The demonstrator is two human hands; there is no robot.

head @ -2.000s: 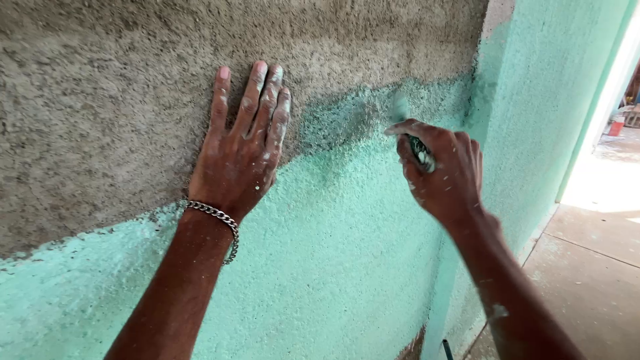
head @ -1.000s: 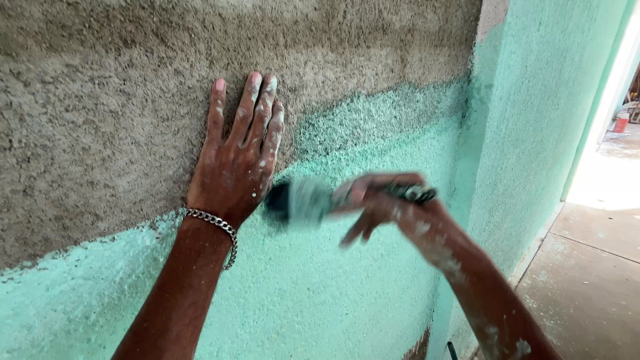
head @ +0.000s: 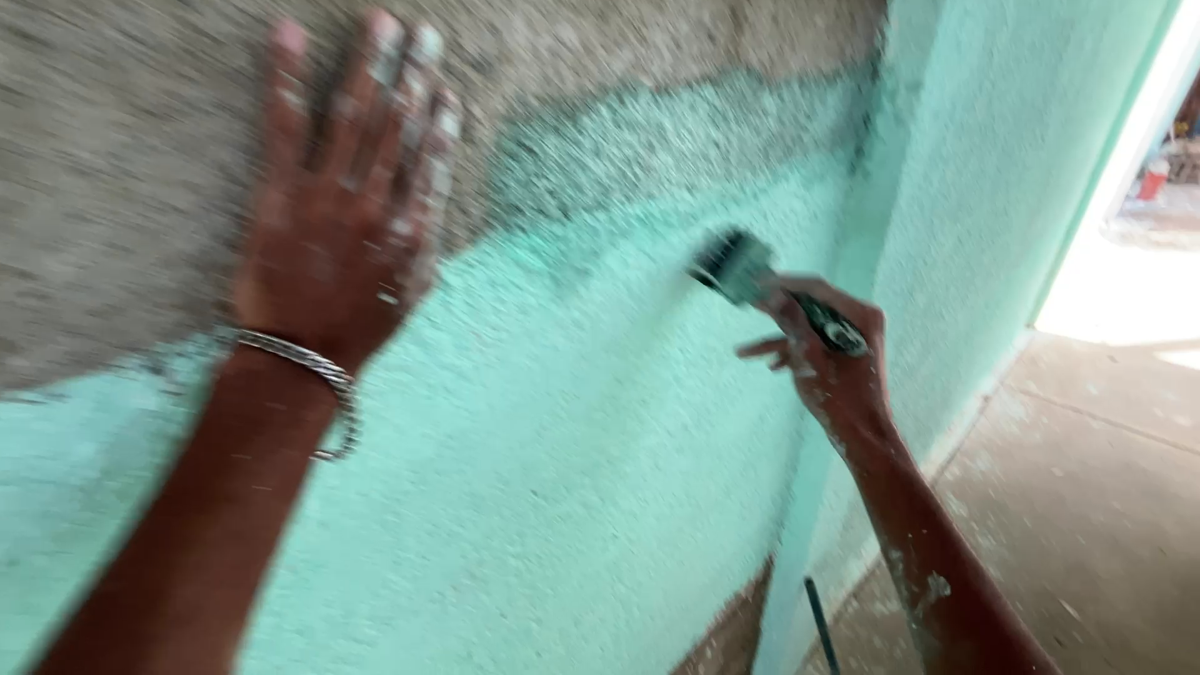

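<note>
My left hand (head: 337, 206), paint-specked and with a metal chain bracelet (head: 300, 356) at the wrist, lies flat with fingers spread on the rough grey wall (head: 131, 169). It holds nothing. My right hand (head: 834, 356) grips a flat paintbrush (head: 741, 267) by its dark handle; the bristles point up and left. The brush is over the mint-green paint (head: 562, 422), below a thinner, darker green patch (head: 656, 141) on the bare plaster. Blur hides whether the bristles touch the wall.
A green pillar or wall edge (head: 900, 169) stands at the right, beside the concrete floor (head: 1087, 487). A thin dark rod (head: 821, 623) leans low near that corner. Beyond a bright opening at the far right is a red object (head: 1153, 178).
My right hand and the brush were first at the upper green patch, then swung left close to my left hand, and are now further right. My left hand has stayed on the wall.
</note>
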